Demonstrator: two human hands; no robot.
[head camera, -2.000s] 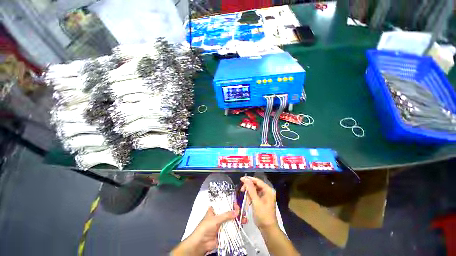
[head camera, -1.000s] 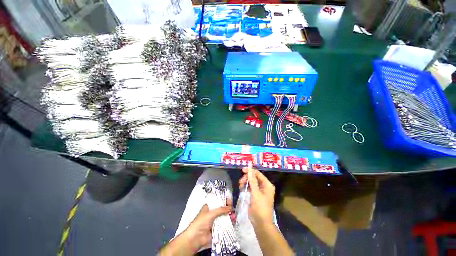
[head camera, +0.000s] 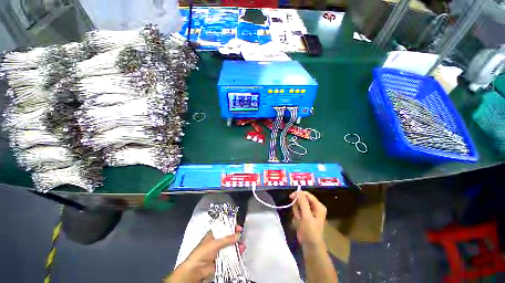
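My left hand (head camera: 209, 251) is closed around a bundle of white cables (head camera: 228, 243) with silvery-dark ends, above my lap. My right hand (head camera: 310, 214) pinches one end of a single white cable (head camera: 273, 206) at the third red socket board (head camera: 302, 178). The cable's other end is at the first red socket board (head camera: 241, 179), and the lead hangs in a curve below the blue fixture bar (head camera: 199, 176). The blue cable tester (head camera: 268, 80) stands behind the bar with its screen lit. Ribbon leads (head camera: 276, 135) run from it to the bar.
A big pile of white cable bundles (head camera: 119, 105) lies on the left. A blue basket (head camera: 382, 105) with greyer cables stands on the right. Pale loops (head camera: 352, 138) lie on the green mat. A green object (head camera: 159, 192) is at the bar's left end. An open brown box (head camera: 362, 215) is under the table.
The single cable's one end has come to the first socket board, and my right hand has moved right along the bar with the other end. The camera view has shifted. My left hand still holds the bundle.
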